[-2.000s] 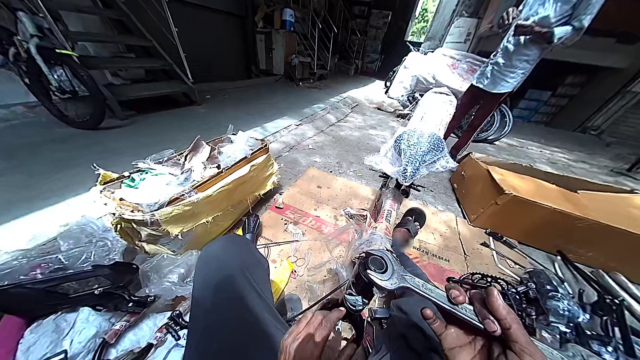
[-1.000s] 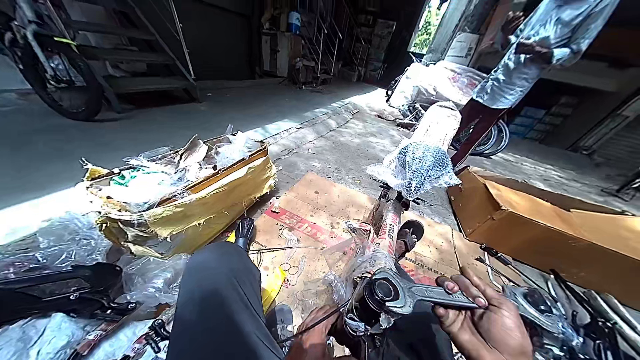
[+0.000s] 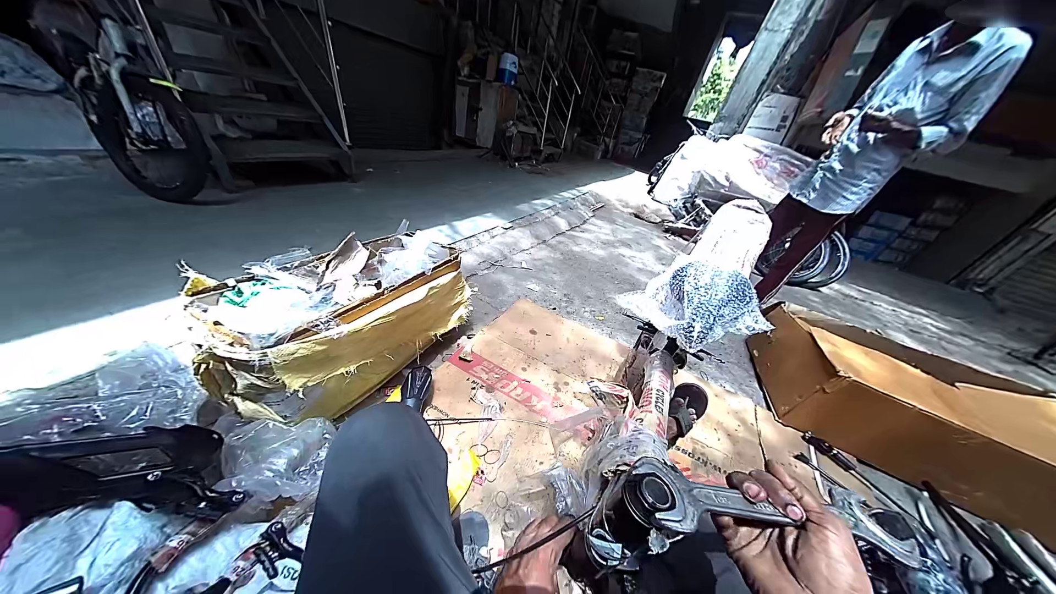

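Note:
My right hand (image 3: 792, 528) grips the handle of an open-end wrench (image 3: 709, 499), whose jaw sits around the round black part at the end of a bicycle frame (image 3: 648, 495). My left hand (image 3: 536, 557) is low beside the frame's near end, next to a thin black cable (image 3: 549, 538); its fingers are partly hidden. Clear plastic film wraps part of the frame tube (image 3: 657, 392), and bubble wrap (image 3: 705, 301) covers its far end. A second large wrench (image 3: 887, 528) lies to the right of my right hand, among bicycle parts.
Flattened cardboard (image 3: 528, 346) lies under the frame. A box of packing waste (image 3: 363, 351) stands at left, a long open carton (image 3: 907, 404) at right. Plastic bags (image 3: 124, 396) and bicycle parts lie near my knees. A person (image 3: 874, 140) stands at back right, near a wrapped load.
My right hand has closed around the wrench handle, and the wrench has turned to a flatter angle on the round part. My left hand has moved down, away from the frame's end.

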